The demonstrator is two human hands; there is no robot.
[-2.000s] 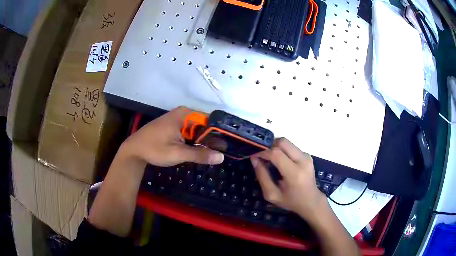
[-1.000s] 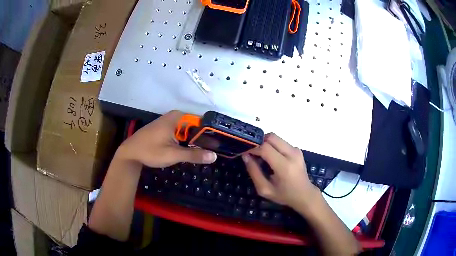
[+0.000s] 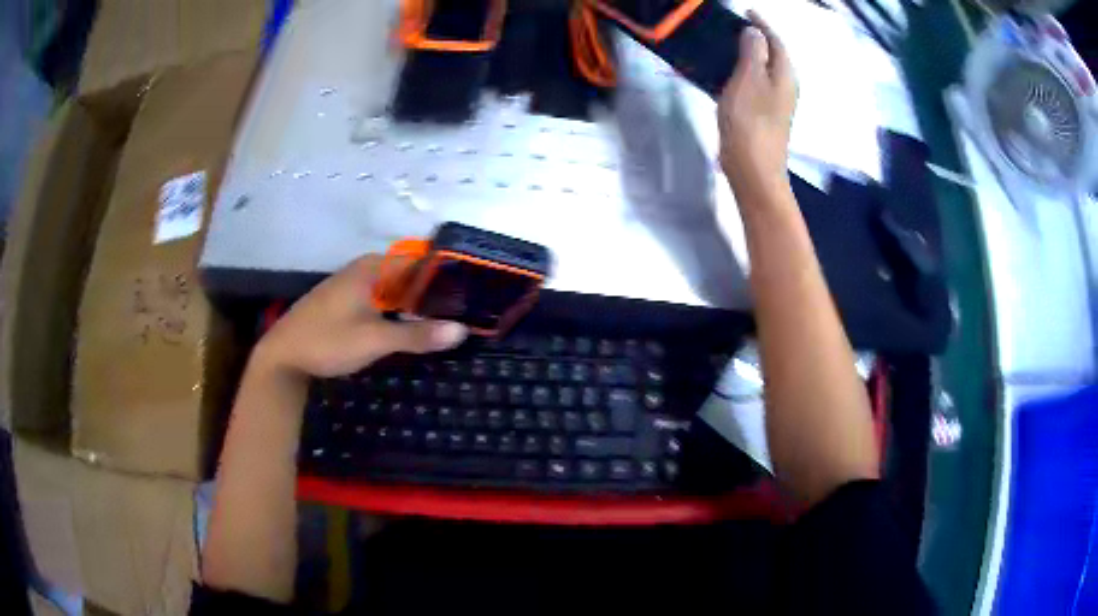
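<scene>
My left hand (image 3: 343, 323) holds a black power bank (image 3: 479, 283) with an orange-framed panel above the keyboard, its port edge facing up and away. An orange strap (image 3: 399, 276) is at its left corner. My right hand (image 3: 756, 108) is at the upper right over the plate and grips the end of another black orange-framed power bank (image 3: 698, 42), blurred and cut by the top edge. Other black units (image 3: 436, 84) lie at the top of the perforated plate (image 3: 313, 181), one with an orange loop (image 3: 591, 46) near it.
A keyboard (image 3: 518, 415) sits in the red-edged tray (image 3: 482, 499). An open carton (image 3: 145, 289) stands at left. A mouse (image 3: 905, 247) lies on a black mat at right. A small fan (image 3: 1035, 106) and a blue bin (image 3: 1054, 505) are at far right. White paper lies beyond the plate.
My right hand has left the held power bank, moved up and right, and taken hold of another unit. My left hand still holds its power bank. The view has shifted, showing the fan.
</scene>
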